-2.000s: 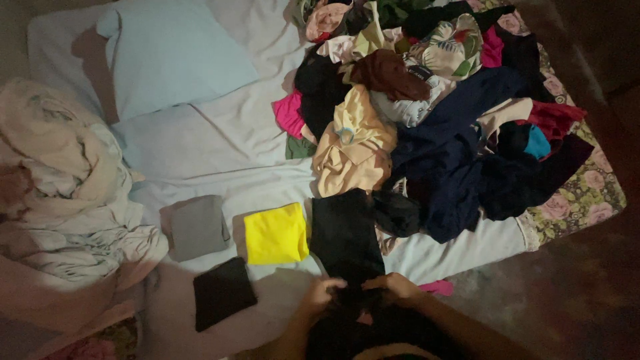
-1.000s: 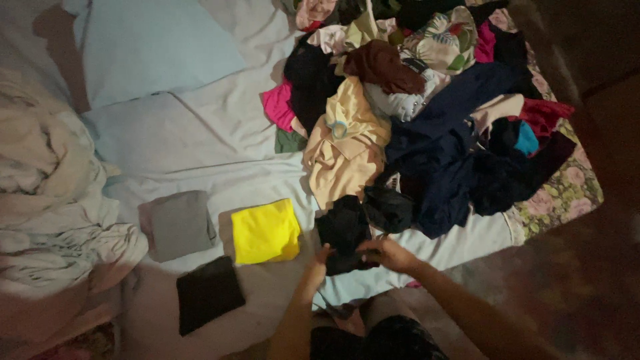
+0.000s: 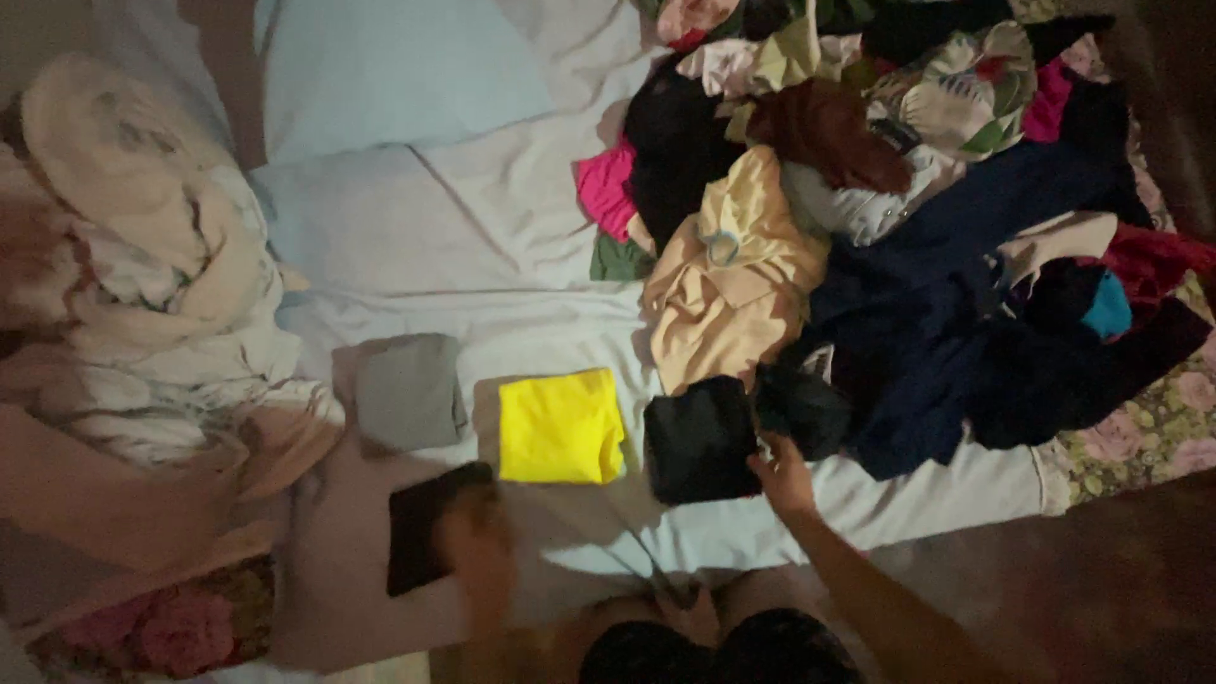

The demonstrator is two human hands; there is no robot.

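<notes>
A folded black cloth (image 3: 701, 440) lies flat on the bed, and my right hand (image 3: 787, 475) touches its right edge with fingertips apart. My left hand (image 3: 478, 537), blurred, is over the right part of another folded black cloth (image 3: 418, 541); whether it grips the cloth cannot be told. Between the hands and farther up lies a folded yellow cloth (image 3: 559, 427). A folded grey cloth (image 3: 408, 391) is to its left. Just beyond my right hand, a crumpled dark garment (image 3: 803, 408) borders the pile, beside a peach satin garment (image 3: 736, 285).
A large heap of mixed clothes, with a navy garment (image 3: 950, 304) in it, covers the right of the bed. A crumpled beige blanket (image 3: 171, 285) lies at the left. A light blue pillow (image 3: 399, 76) is at the top, on the pale bedsheet (image 3: 456, 228).
The black cloth under both hands a second ago is now a compact, flat square. My left hand has moved left to the other black cloth; my right hand stays beside the square.
</notes>
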